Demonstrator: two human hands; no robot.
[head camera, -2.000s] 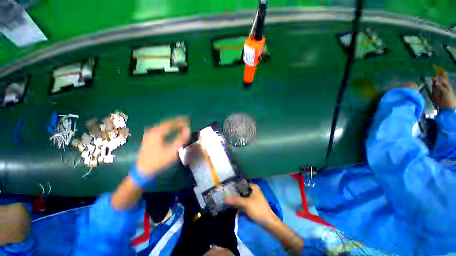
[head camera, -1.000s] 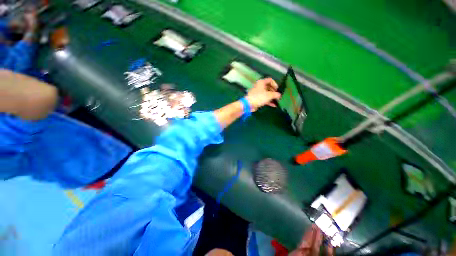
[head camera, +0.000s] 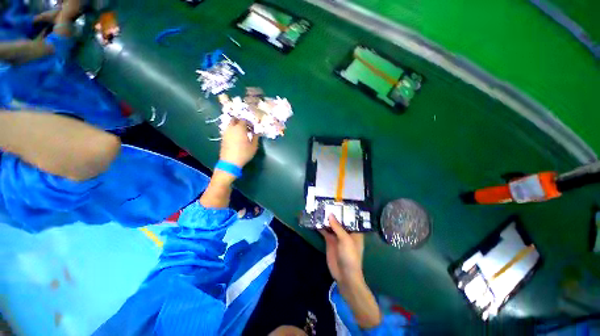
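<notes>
A tablet unit lies on the dark-green bench in front of me, silver-white inside with an orange strip down its middle. My right hand holds its near end, thumb on the circuit-board end. My left hand, with a blue wrist strap, reaches into the near side of a pile of small white and tan modules. Its fingertips are hidden in the pile, so I cannot tell whether it grips one.
A screw dish sits right of the unit. An orange screwdriver hangs at the right above another unit. Green-inside and white-inside units lie along the far side. Thin white pieces lie beyond the pile. Another worker's sleeve is at left.
The view has shifted. My left hand has left the raised unit at the far side and moved to the module pile. A unit now lies in front of me with my right hand on it.
</notes>
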